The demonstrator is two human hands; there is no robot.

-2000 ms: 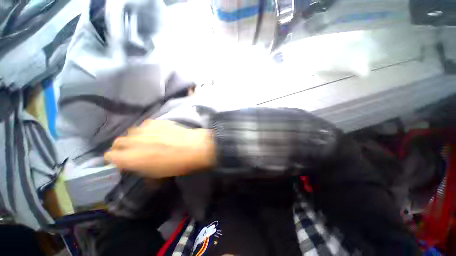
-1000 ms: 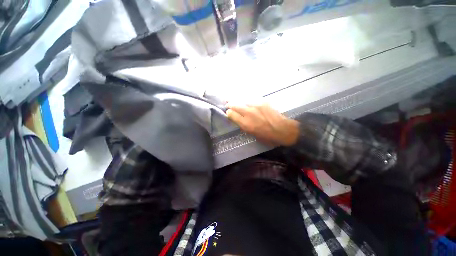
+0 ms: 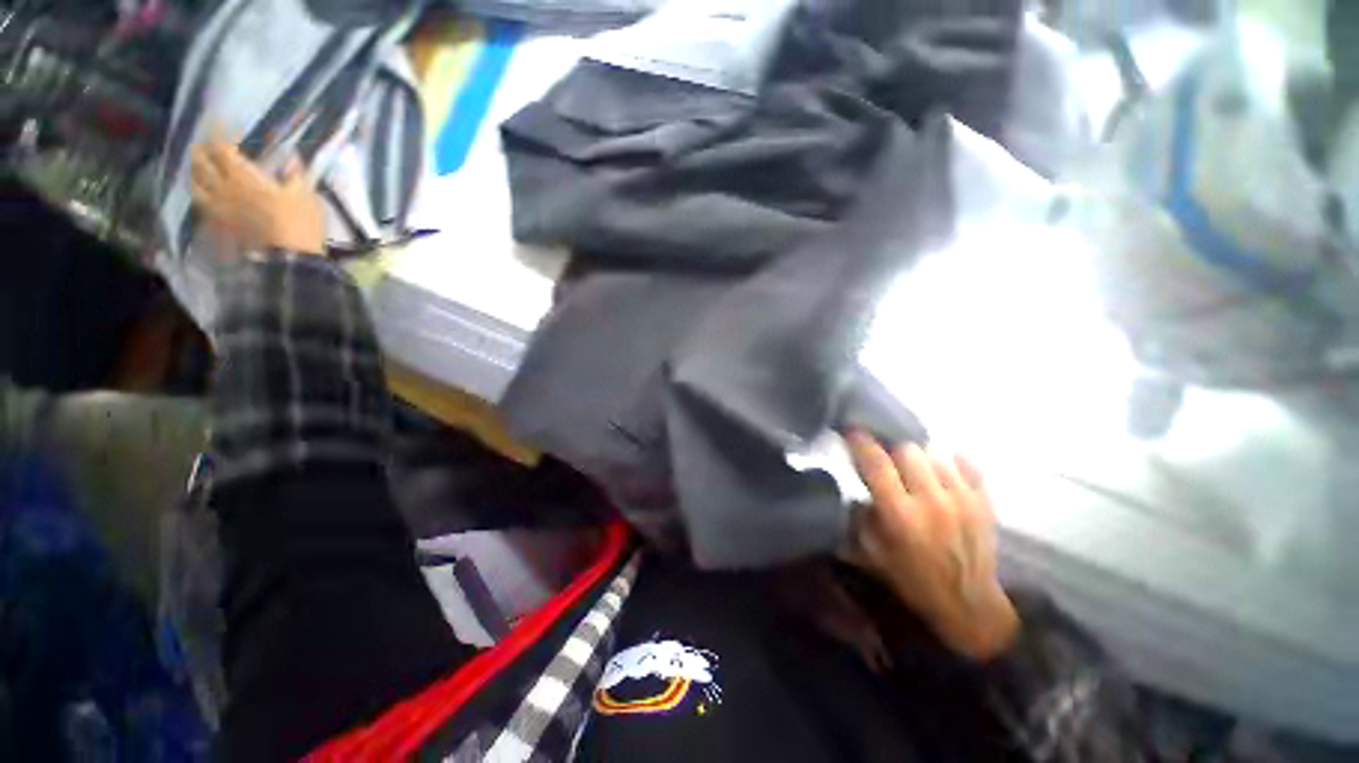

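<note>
A dark grey garment panel (image 3: 745, 298) lies bunched over the front edge of the machine table and hangs toward the lap. My right hand (image 3: 932, 529) is at its right lower edge, with the fingertips on the cloth. My left hand (image 3: 257, 201) is out at the far left, on the pile of striped pieces (image 3: 321, 90). Its fingers are slightly blurred, and whether they grip a piece cannot be told. The sewing machine (image 3: 1237, 194) shows a blue stripe at the upper right. Lamp glare hides the needle.
The pale table (image 3: 462, 336) has its edge running from left to lower right. A blue strip (image 3: 477, 97) lies beside the striped pile. A red strap (image 3: 492, 671) crosses the wearer's lap. Dark clutter stands at the far left.
The view has turned left. My left hand, hidden under the cloth before, now shows at the striped pile. The dark grey cloth is bunched more centrally, and my right hand is still at its edge.
</note>
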